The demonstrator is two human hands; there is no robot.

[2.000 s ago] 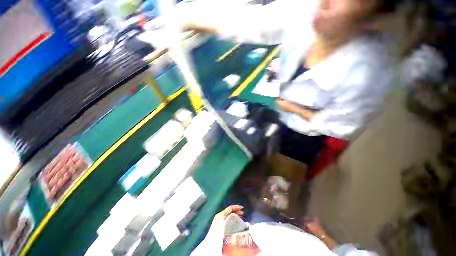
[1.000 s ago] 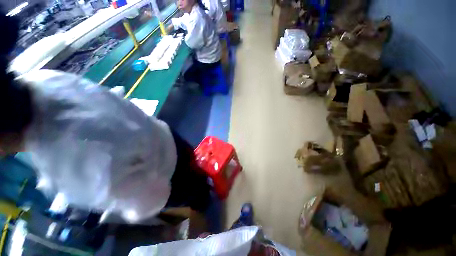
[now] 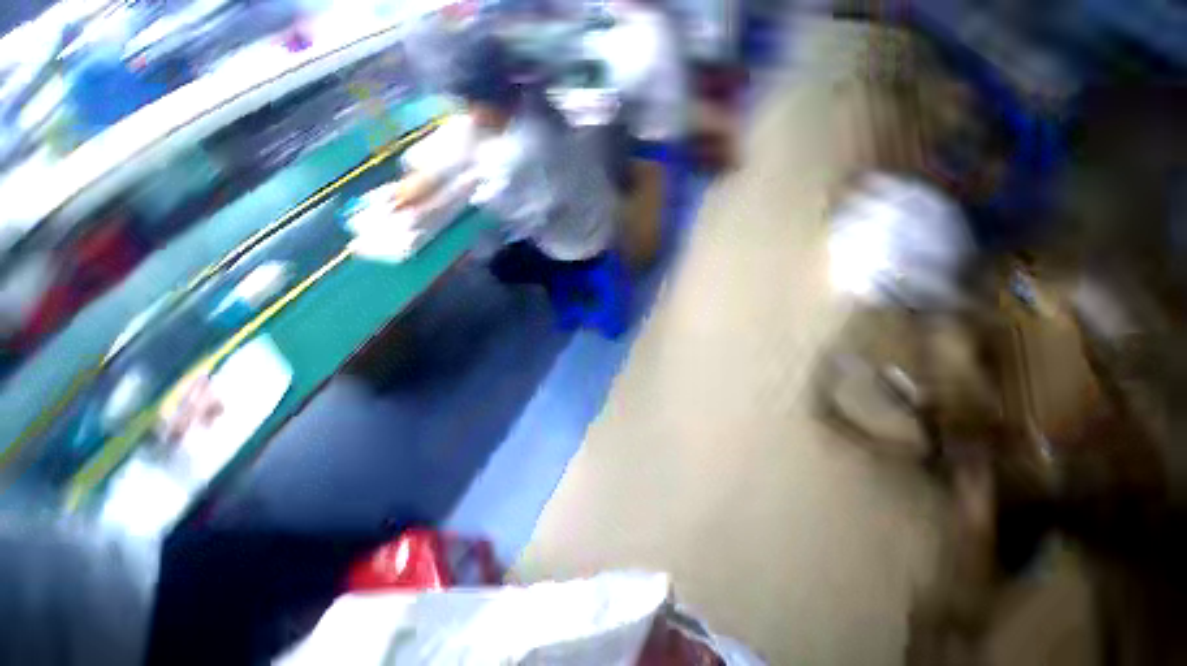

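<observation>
The frame is strongly blurred. Neither of my hands can be made out; only white clothing of mine (image 3: 521, 622) shows at the bottom edge. A red stool (image 3: 417, 559) stands just beyond it, partly covered. To the left, a green bench (image 3: 332, 312) with yellow edge strips bears a white sheet (image 3: 241, 403) with blurred reddish or dark marks on it. White items (image 3: 391, 224) lie farther up the bench, in front of a seated person.
A person in white (image 3: 553, 182) sits on a blue stool (image 3: 592, 297) by the bench. A tan aisle (image 3: 690, 429) runs up the middle. Brown cartons (image 3: 1067, 364) and a white bundle (image 3: 898, 241) lie along the right. A pale sleeve or back shows at the lower left.
The view has moved forward along the aisle. The seated person and white bundle look larger. The red stool is now at the bottom edge, and the nearer person has mostly left the picture at the left.
</observation>
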